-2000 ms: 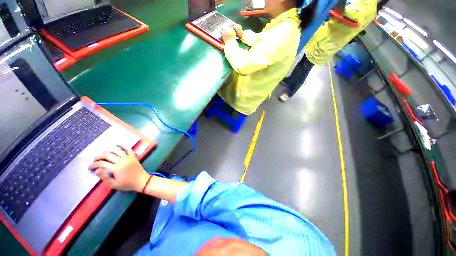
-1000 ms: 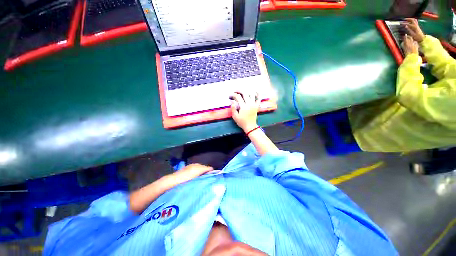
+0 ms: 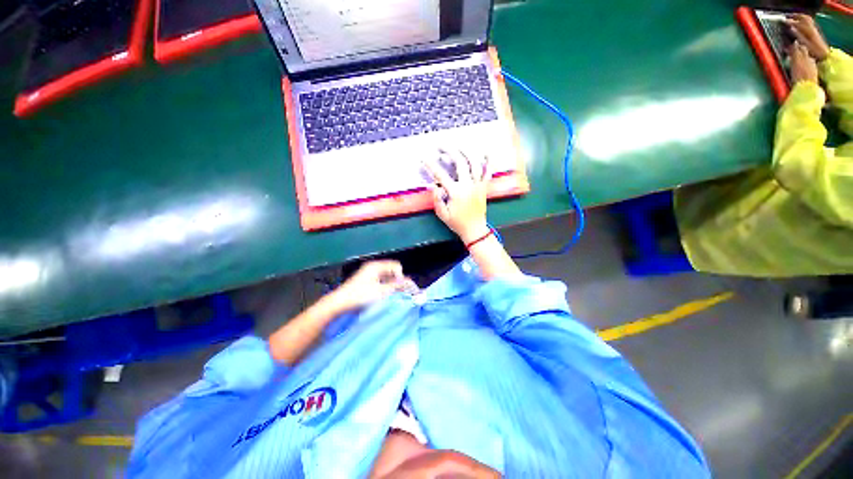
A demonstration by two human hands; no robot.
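A silver laptop (image 3: 402, 122) with black keys stands open on a red-orange tray (image 3: 374, 213). Its dark-framed screen (image 3: 365, 26) shows a pale page with small text and is cut off at the top edge. My right hand (image 3: 460, 195) rests over a small dark mouse (image 3: 447, 166) on the right part of the palm rest, fingers spread around it. My left hand (image 3: 379, 279) is blurred in front of my smock by the bench edge, its fingers bent; whether it holds anything is unclear. A blue cable (image 3: 571, 154) runs from the laptop's right side over the bench edge.
More laptops in red trays (image 3: 82, 80) stand at the upper left of the green bench (image 3: 140, 187). At the right, a person in a yellow smock (image 3: 748, 224) has both hands on another laptop. Blue stools (image 3: 645, 234) and yellow floor lines (image 3: 664, 316) show below the bench.
The view has swung from the right side to the laptop in front of me. Since a second ago, my left hand has moved up slightly towards the bench edge. My right hand stays on the mouse.
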